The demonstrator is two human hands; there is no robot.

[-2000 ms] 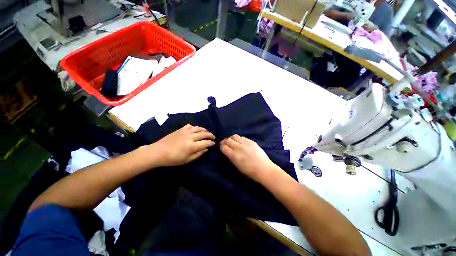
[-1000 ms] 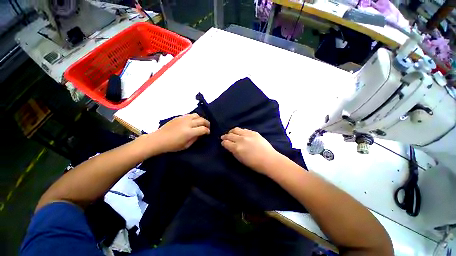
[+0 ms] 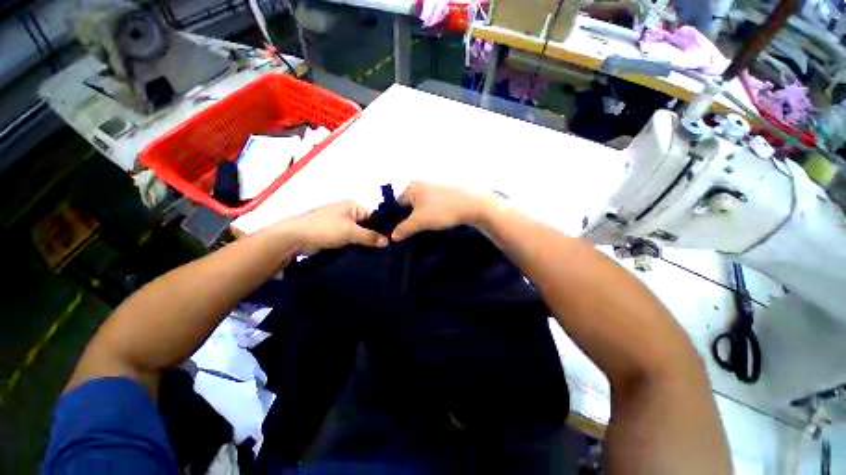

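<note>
A black garment panel [image 3: 445, 315] lies over the front edge of the white table and hangs down over the wearer's lap. A narrow dark strip end sticks up from its far edge. My left hand [image 3: 341, 225] and my right hand [image 3: 429, 210] pinch the cloth on either side of this strip, thumbs close together. The fingertips under the cloth are partly hidden.
A red perforated basket [image 3: 250, 139] with a white packet and a black item stands at the table's left corner. A white sewing machine [image 3: 733, 190] is at the right, with black shears [image 3: 739, 339] beside it. White cut pieces [image 3: 225, 376] lie low at the left.
Both hands have moved to the panel's far edge at the strip's end. The panel's far part, which lay spread on the table, has been drawn toward the wearer and hangs lower.
</note>
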